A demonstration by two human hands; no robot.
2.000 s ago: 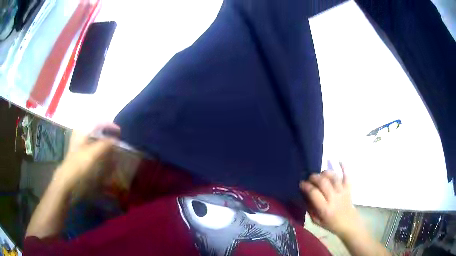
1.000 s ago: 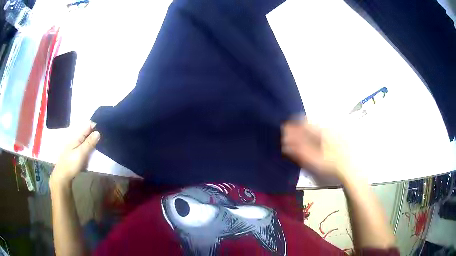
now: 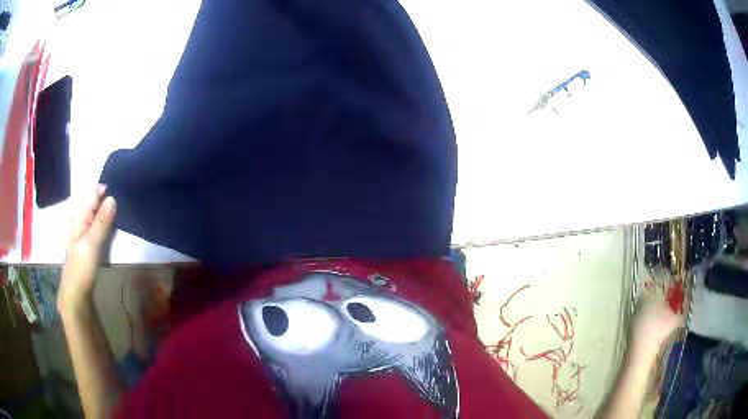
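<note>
A large dark garment [image 3: 303, 139] lies spread on the white table, its near edge at my body and its far end cut off by the picture's top. My left hand [image 3: 92, 225] pinches the garment's left corner between thumb and fingers. My right hand [image 3: 656, 323] is off the garment, low at the right beyond the table's front edge, blurred; whether it holds anything cannot be told. Blue thread snips [image 3: 566, 88] lie on the table right of the garment.
A black phone [image 3: 54, 141] and red-edged clear bags [image 3: 18, 155] lie at the left. More dark garments [image 3: 685, 61] lie at the far right. A small marker or cutter [image 3: 69, 7] is at the top left. Red thread scraps [image 3: 537, 352] lie below the table's edge.
My right hand has left the garment and moved right and down past the table edge. My left hand has kept its grip on the corner. The view has shifted, moving the table items.
</note>
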